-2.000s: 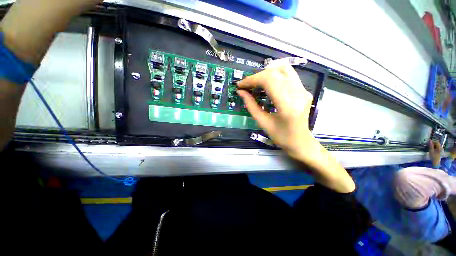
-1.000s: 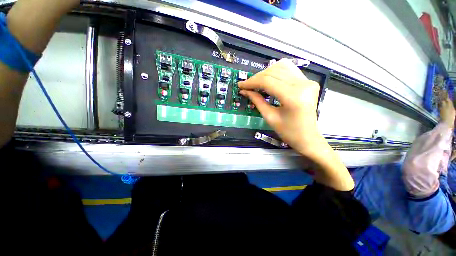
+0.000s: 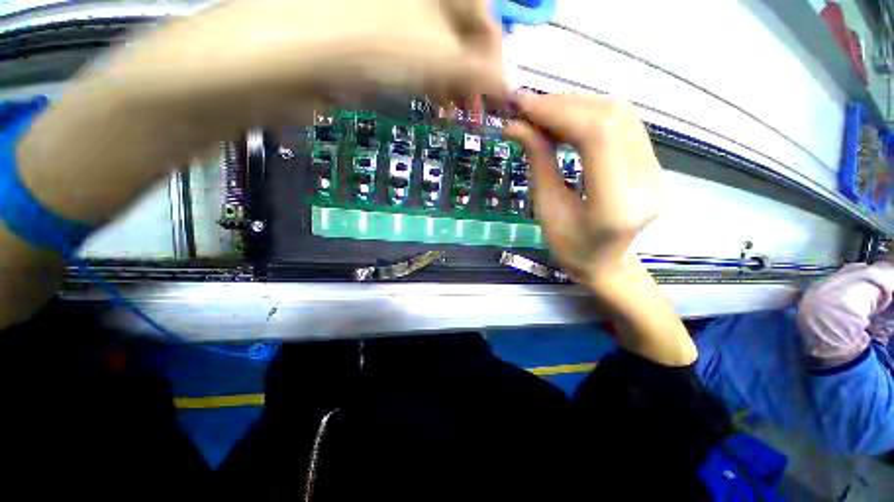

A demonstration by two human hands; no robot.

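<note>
The green PCB panel [image 3: 422, 227], with rows of small black, white and silver parts, lies in the black pallet [image 3: 284, 211] on the conveyor. My left hand [image 3: 441, 49], blurred, reaches across the upper part of the pallet, and its fingertips meet those of my right hand. My right hand [image 3: 598, 172] is over the right part of the panel with thumb and forefinger close together. Something small and dark shows between the fingertips of both hands; it is too blurred to name, and which hand holds it cannot be told.
Metal hold-down clips [image 3: 407, 265] sit at the pallet's near edge. The silver rail [image 3: 392, 312] runs along the front. A blue parts bin [image 3: 524, 12] is partly hidden behind my left hand; another bin [image 3: 867, 157] is far right. A person's sleeve [image 3: 843, 314] is at right. A blue wrist cord hangs left.
My left hand has come from the upper left edge across the pallet to my right hand. My right hand has moved slightly up and right, off the board parts.
</note>
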